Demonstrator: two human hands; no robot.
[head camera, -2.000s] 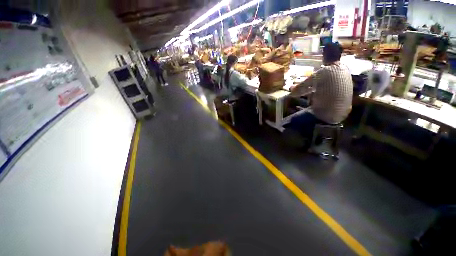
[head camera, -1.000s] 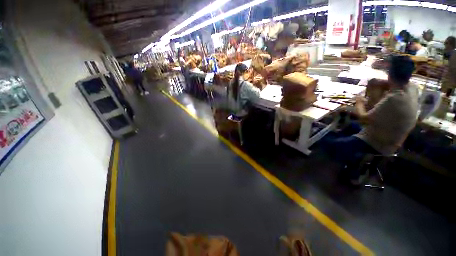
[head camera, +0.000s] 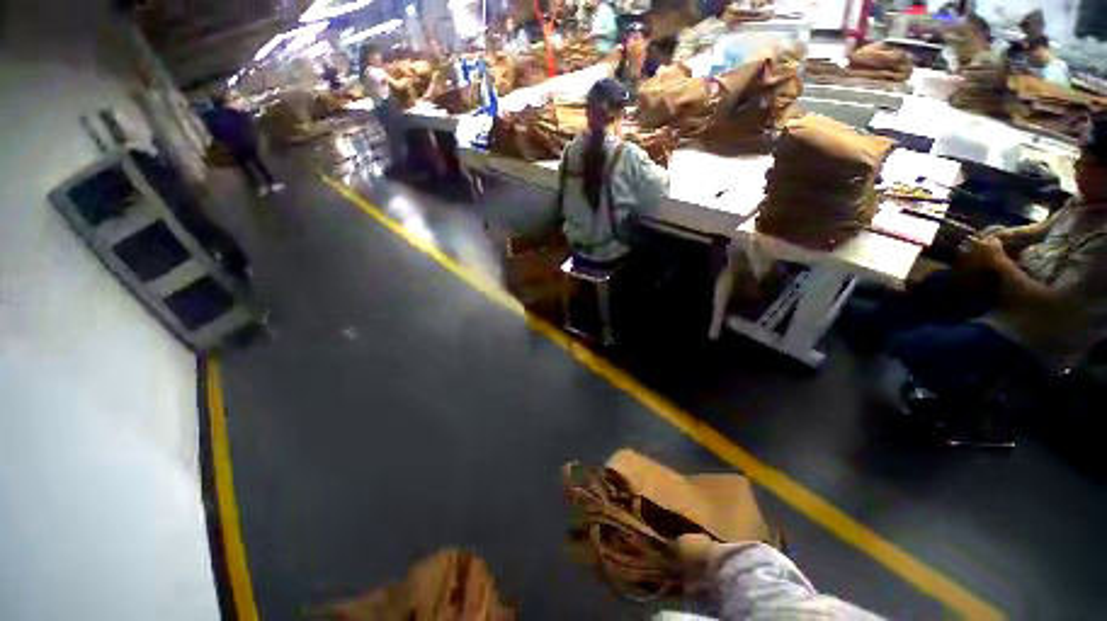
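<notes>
My right hand (head camera: 694, 552), in a pale sleeve, is closed on a bundle of brown bags (head camera: 698, 495) at the lower middle right. Many narrow strap loops (head camera: 607, 524) bunch and hang on the left side of this hand. A second mass of brown bags (head camera: 447, 590) shows at the bottom edge, left of the bundle and apart from it. My left hand is not visible; the frame's edge cuts off what lies below those bags.
A grey aisle floor (head camera: 401, 400) runs between yellow lines. A white wall and a slanted grey rack (head camera: 158, 252) stand left. Right are worktables (head camera: 716, 200) with stacked brown bags (head camera: 826, 182), two seated people and stools. A person (head camera: 240, 143) stands farther along the aisle.
The tables and seated people have come closer, and the rack has shifted left and nearer. My right hand and its bag bundle have come up into view. More of the left bags shows than at first.
</notes>
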